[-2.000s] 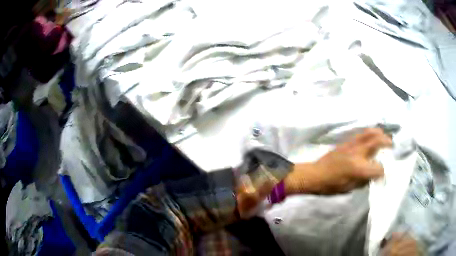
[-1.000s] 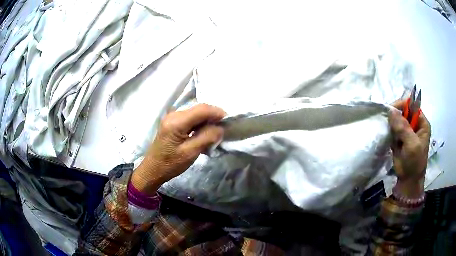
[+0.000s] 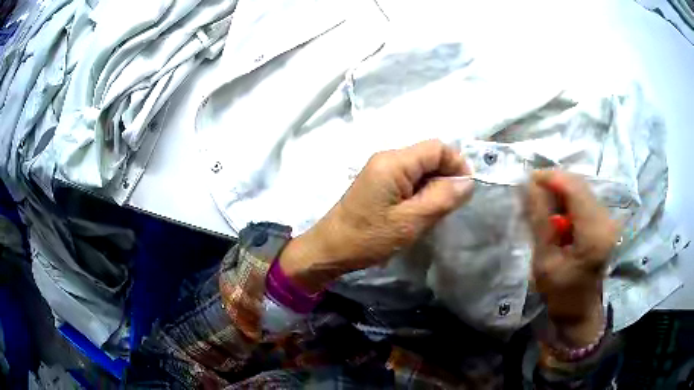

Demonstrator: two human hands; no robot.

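A crumpled off-white jacket [image 3: 304, 160] lies in front of me over the table's near edge. My left hand [image 3: 403, 202] pinches a stitched band [image 3: 500, 164] with a metal button on it, between thumb and fingers. My right hand [image 3: 572, 236] is at the band's other end and is blurred. The orange-red handle of the thread snips [image 3: 561, 222] shows in my right palm; the blades cannot be made out. Cloth with another metal button [image 3: 504, 308] hangs below the band between my hands.
A heap of similar pale garments [image 3: 99, 84] lies at the left of the white table [image 3: 179, 179]. Pale garments [image 3: 84, 266] hang over a blue bin [image 3: 95, 352] at the lower left. More pale cloth shows at the far right corner.
My hands have moved closer together. The long open fold stretched between them is gone, and a short buttoned band is between them now. The snips' blades no longer show clearly.
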